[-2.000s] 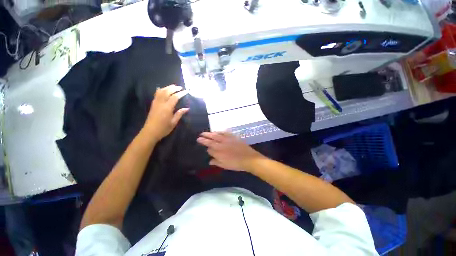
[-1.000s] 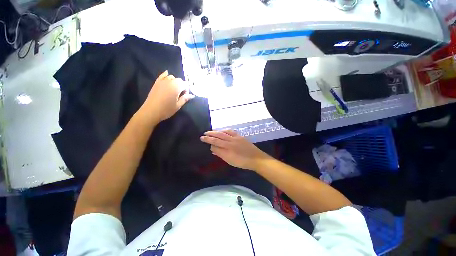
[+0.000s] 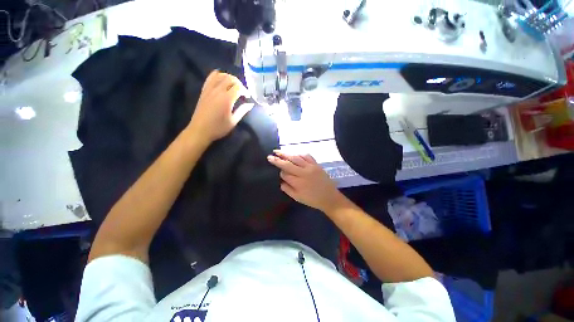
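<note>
A large black garment panel (image 3: 138, 107) lies on the white table left of the needle and hangs over its front edge towards my lap. My left hand (image 3: 221, 104) rests on the panel's right part, fingers bent and bunched at the cloth just left of the presser foot. My right hand (image 3: 304, 178) is at the panel's right edge, fingertips on the cloth edge near the table front. The white sewing machine (image 3: 377, 78) stands behind, its needle area washed out by the lamp. Whether the cloth is under the foot cannot be told.
A curved black piece (image 3: 367, 135) lies under the machine arm. Right of it are a slim yellow-green and blue tool (image 3: 418, 142) and a flat black rectangle (image 3: 454, 129). A blue basket (image 3: 462, 200) with whitish scraps (image 3: 412, 217) is below the table at right.
My left hand has moved up and right, closer to the presser foot, and the panel's right edge has shifted with it. My right hand has moved slightly right and stays at the edge.
</note>
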